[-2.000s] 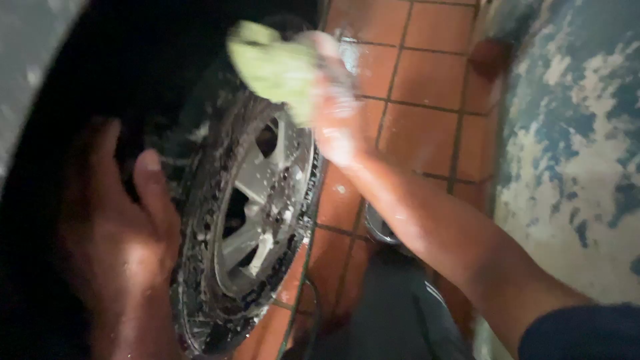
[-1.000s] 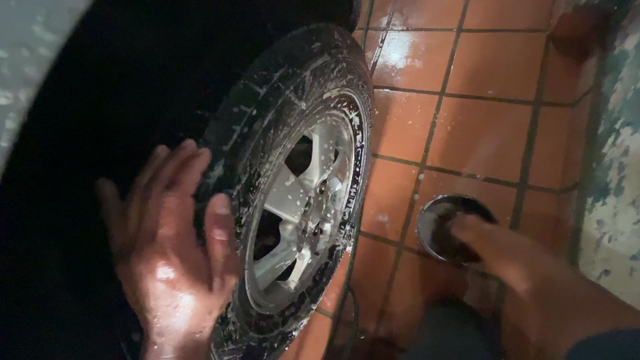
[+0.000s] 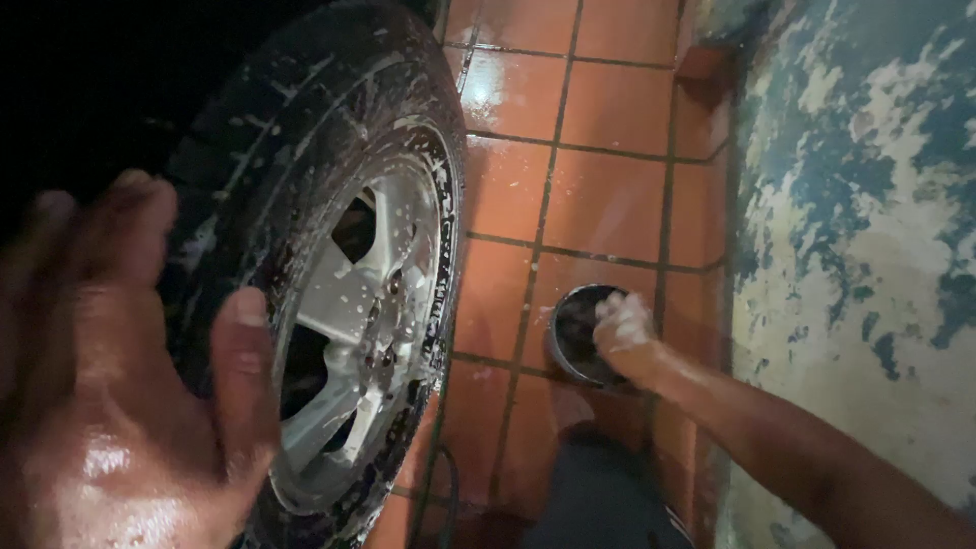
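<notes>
A vehicle's tyre (image 3: pixel 305 145) with a silver alloy rim (image 3: pixel 332 297) stands upright left of centre, wet and spotted with foam. My left hand (image 3: pixel 145 381), wet and empty, is spread in front of the tyre's left side; whether it touches the rubber cannot be told. My right hand (image 3: pixel 625 328), with white suds on it, is over the right part of a small dark bucket (image 3: pixel 554 335) on the floor. Its fingers are curled and blurred, and whether they hold anything cannot be made out. No cloth shows.
Wet orange floor tiles (image 3: pixel 610 191) with dark joints run between the tyre and a wall (image 3: pixel 846 305) of peeling green and cream paint on the right. A thin dark hose or cable (image 3: pixel 452 488) lies near the tyre's lower edge. My dark-clothed leg (image 3: pixel 598 488) is below the bucket.
Two seconds ago my right hand held a yellow-green cloth at the tyre's top; it has since moved down to the bucket. My left hand remains spread beside the tyre.
</notes>
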